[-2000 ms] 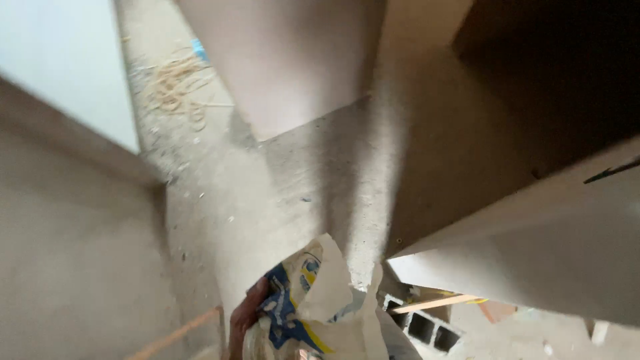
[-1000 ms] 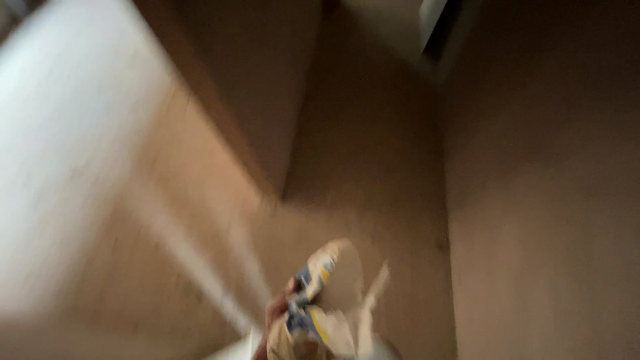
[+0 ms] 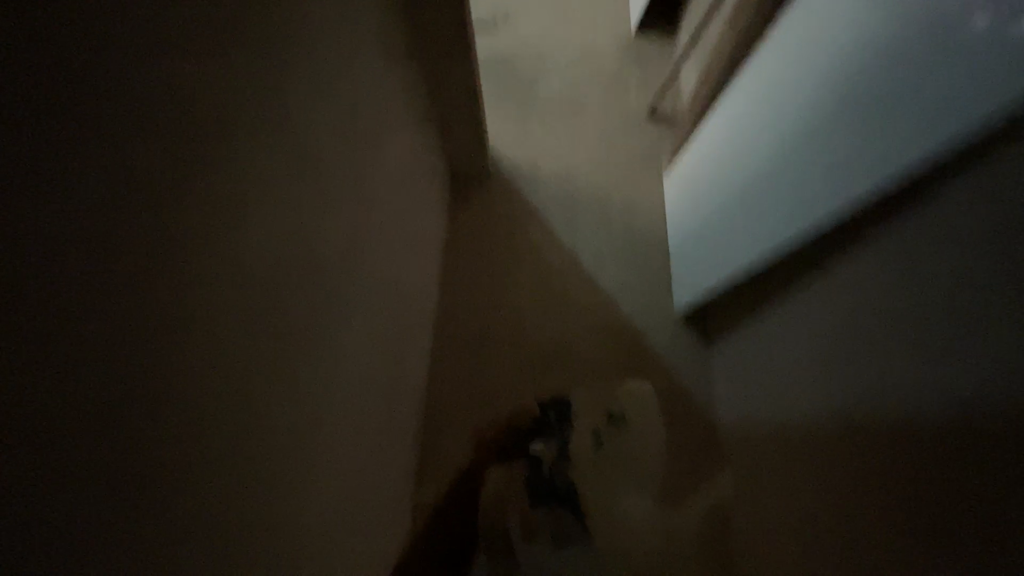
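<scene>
A pale printed bag [image 3: 624,456] with dark markings is at the lower middle of the dim, blurred view. My left hand [image 3: 508,436] reaches up from the bottom edge and is shut on the upper left part of the bag. Its fingers are barely visible in the dark. No part of my right hand shows. The lower end of the bag and whatever is in it are hidden.
A dark wall [image 3: 336,280] fills the left side and ends in a corner edge. To the right stands another wall end with a bright face [image 3: 768,184]. Between them runs a bare-looking floor [image 3: 576,160], partly in shadow.
The view has swung and moved through the walls into a darker passage. The bag remains in my left hand; the rope and hollow block seen two seconds ago are out of view.
</scene>
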